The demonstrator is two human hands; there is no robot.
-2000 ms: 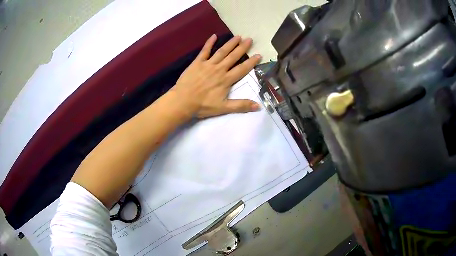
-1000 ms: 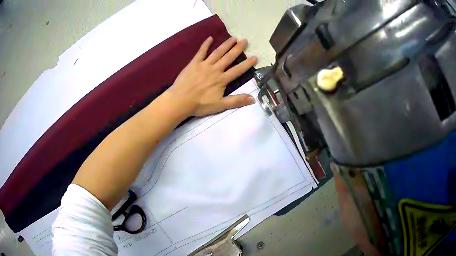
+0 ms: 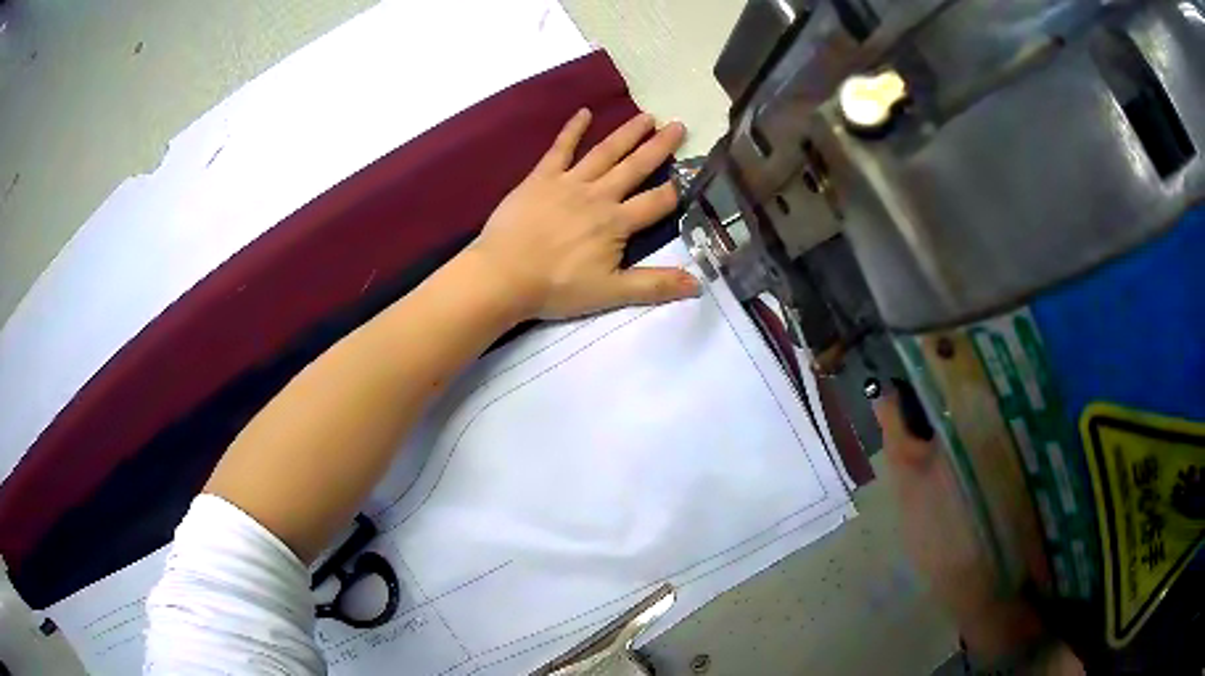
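Note:
My left hand (image 3: pixel 568 238) lies flat with fingers spread across the maroon fabric band (image 3: pixel 344 218), the navy band and the edge of the white paper marker (image 3: pixel 621 409). The straight knife cutting machine (image 3: pixel 1031 185) stands at the right, its metal foot parts close to my fingertips. The marker's right edge stands slightly apart from a maroon cut edge beside the machine. My right hand (image 3: pixel 932 528) is blurred and mostly hidden behind the machine's near side, against it; its fingers do not show clearly.
Black-handled shears (image 3: pixel 360 590) lie on the marker by my left sleeve, their blades out of sight. A silver clamp (image 3: pixel 615 647) is at the marker's bottom edge, cut off by the frame. White fabric (image 3: pixel 278 132) extends at the upper left. The pale table (image 3: pixel 780 594) shows at lower right.
The machine and my right hand have moved up in the picture along the marker's right edge. More of the maroon cut edge shows. My left hand stays flat, slightly shifted right with the lay.

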